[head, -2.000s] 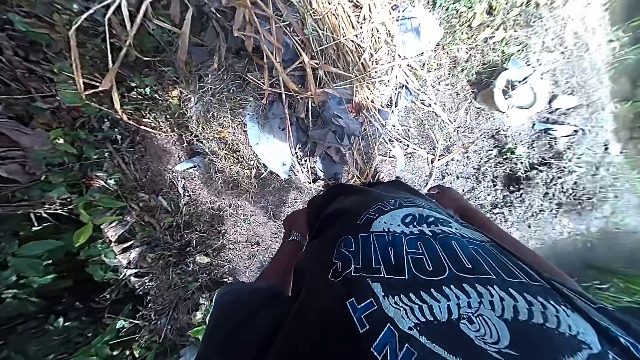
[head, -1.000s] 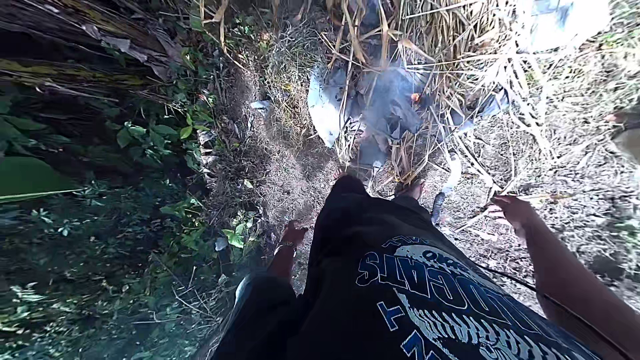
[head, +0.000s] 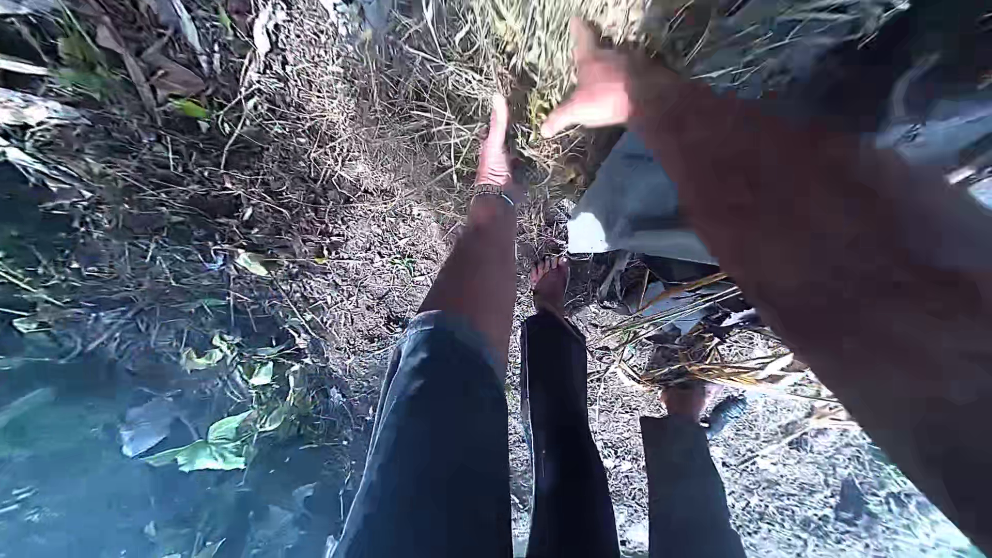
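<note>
My left hand (head: 494, 147), with a bracelet (head: 493, 192) at the wrist, reaches forward at top center, its fingers pointing at a patch of dry grass (head: 465, 46). Just right of it, my right hand (head: 593, 89) is spread, thumb apart from the fingers, over the same grass and slightly blurred. Neither hand visibly holds anything; whether they touch the grass cannot be told. A pale grey sheet (head: 635, 198) lies below the right hand, partly hidden by the right forearm. Dry stalks (head: 697, 372) lie nearer my body.
My bare feet (head: 550, 279) stand on littered soil. Green leafy plants (head: 217, 442) grow at the lower left, and dry leaves (head: 163, 74) lie at the upper left. A dark object with a small blue-grey part (head: 725, 415) is beside my right foot.
Both hands have moved forward, away from my body and closer together, over the grass. The view has shifted strongly; the smoking pile of stalks and scraps seen earlier is no longer centered ahead.
</note>
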